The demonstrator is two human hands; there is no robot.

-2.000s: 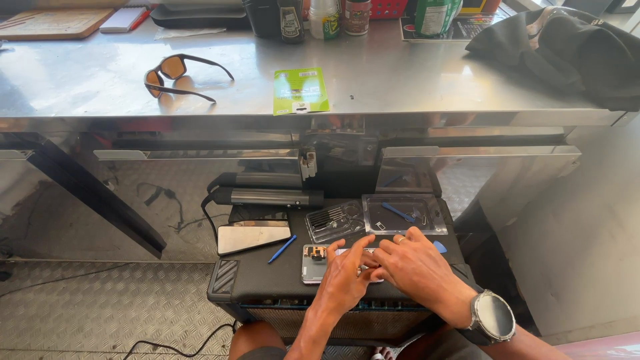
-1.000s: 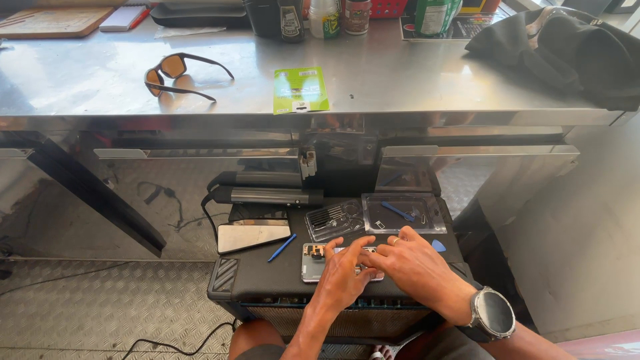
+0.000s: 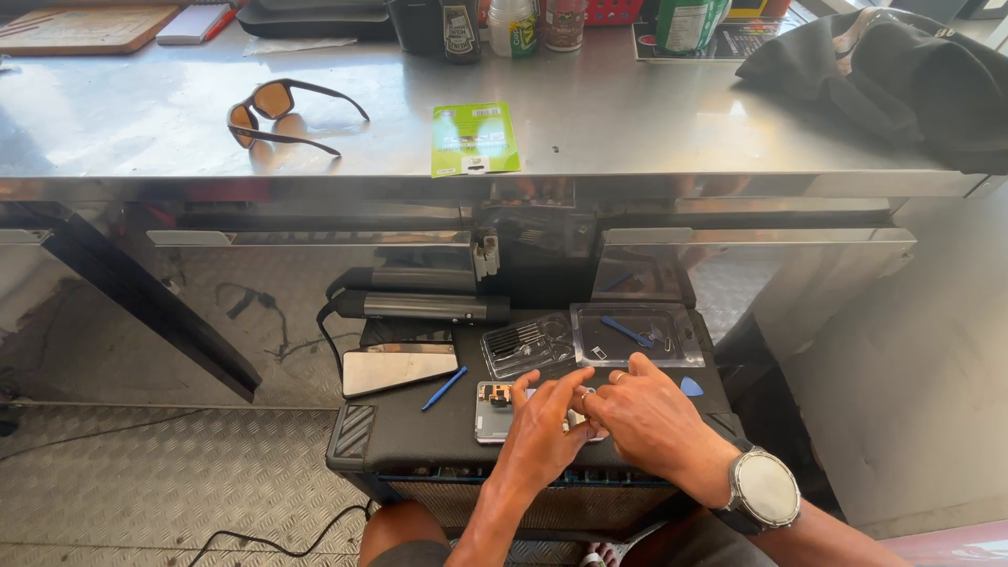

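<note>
An opened smartphone with bare internal parts lies on top of a black amplifier-like box. My left hand is over its middle, fingers bent. My right hand meets it from the right, fingertips together over the phone's right part; what they pinch, if anything, is hidden. A blue plastic spudger and a flat glossy panel lie left of the phone. Behind it are a clear tray of screwdriver bits and a clear plastic tray holding a blue pry tool. A blue pick lies at right.
A dark cylindrical device with a cord lies at the box's back. Beyond, a steel counter carries sunglasses, a green card, bottles and a dark cloth item. A cable runs over the floor.
</note>
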